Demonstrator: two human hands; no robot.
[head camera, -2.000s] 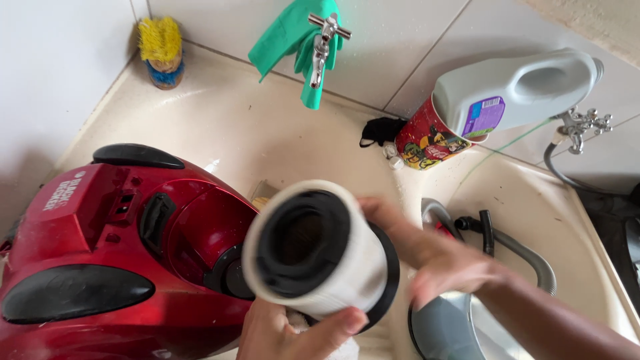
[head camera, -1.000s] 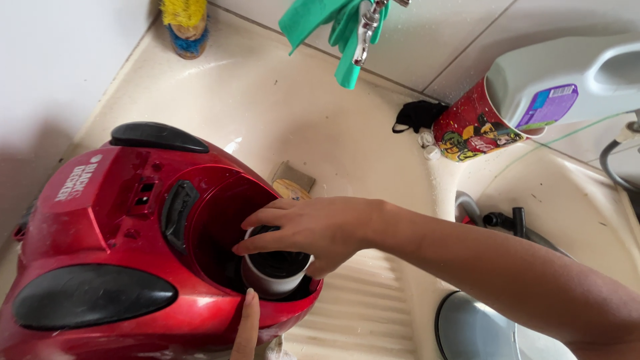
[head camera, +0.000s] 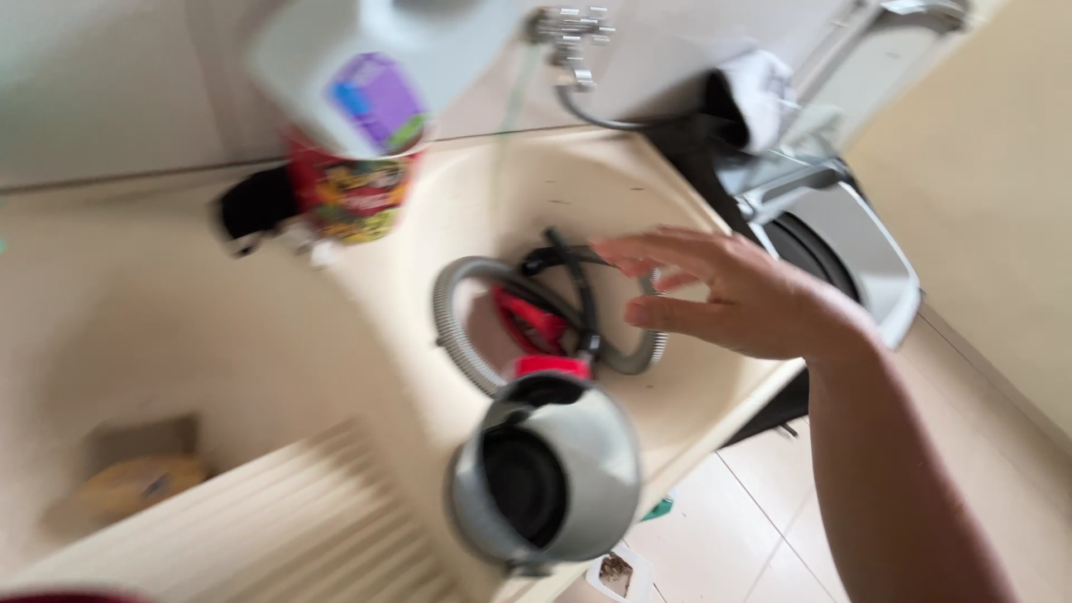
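Observation:
My right hand (head camera: 712, 293) reaches in from the right over the right sink basin, fingers apart and holding nothing. Below it in the basin lie a coiled grey vacuum hose (head camera: 456, 327) with a black tube end (head camera: 586, 293) and a red plastic part (head camera: 532, 322). Nearer to me, a clear grey dust canister (head camera: 599, 477) with a red piece (head camera: 553, 365) at its top rests tilted at the basin's edge. Only a blurred bit of the red vacuum cleaner body (head camera: 75, 598) shows at the bottom left. My left hand is out of view.
A white jug (head camera: 310, 67) stands in a red printed tub (head camera: 352, 188) beside a black cloth (head camera: 255, 205). A metal tap (head camera: 574, 38) is on the wall. The ribbed washboard (head camera: 335, 511) lies left of the canister; a grey-rimmed container (head camera: 888, 251) stands at the right.
My right hand has left the white filter inside the red vacuum body and moved right, over the basin. My left hand has gone out of view. The view has swung right.

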